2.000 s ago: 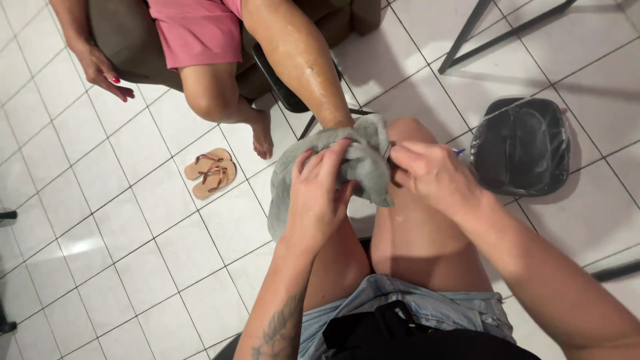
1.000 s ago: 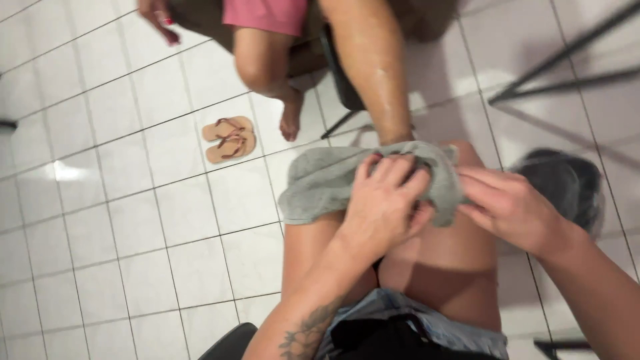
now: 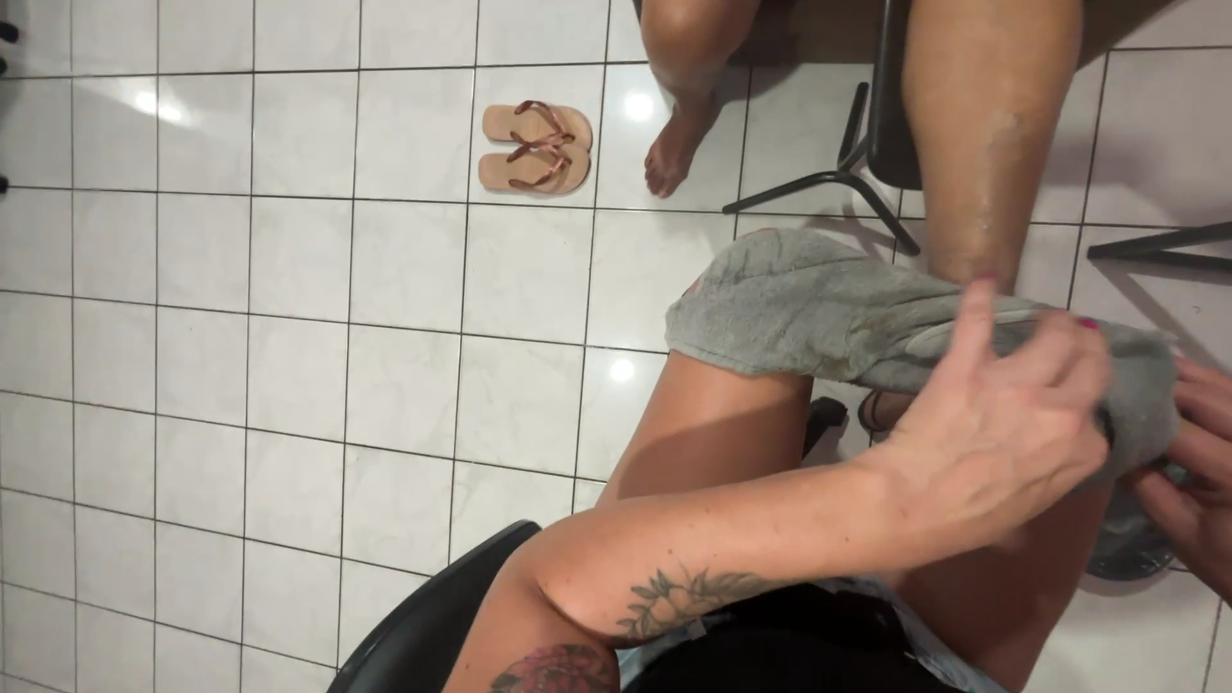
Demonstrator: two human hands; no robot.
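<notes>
A grey towel (image 3: pixel 799 298) lies across my thighs and covers the foot of another person, whose lower leg (image 3: pixel 991 144) reaches down to it from the top. My left hand (image 3: pixel 1011 414) presses on the towel near that person's ankle, fingers bent and slightly blurred; whether it grips the cloth I cannot tell. At the right edge, my right hand (image 3: pixel 1189 462) holds the towel's right end, its fingers partly behind the cloth and partly cut off by the frame.
Tan flip-flops (image 3: pixel 535 149) lie on the white tiled floor, left of the person's bare other foot (image 3: pixel 674 154). A black stand (image 3: pixel 842 178) has splayed legs beside the raised leg. Another dark metal leg (image 3: pixel 1165 245) is at right. A black chair (image 3: pixel 433 616) shows behind my left arm; a dark basin (image 3: pixel 1131 558) is partly hidden.
The view has shifted, with the hands now farther right in it. The towel is spread out longer across my thighs than two seconds ago, when it was bunched around the foot.
</notes>
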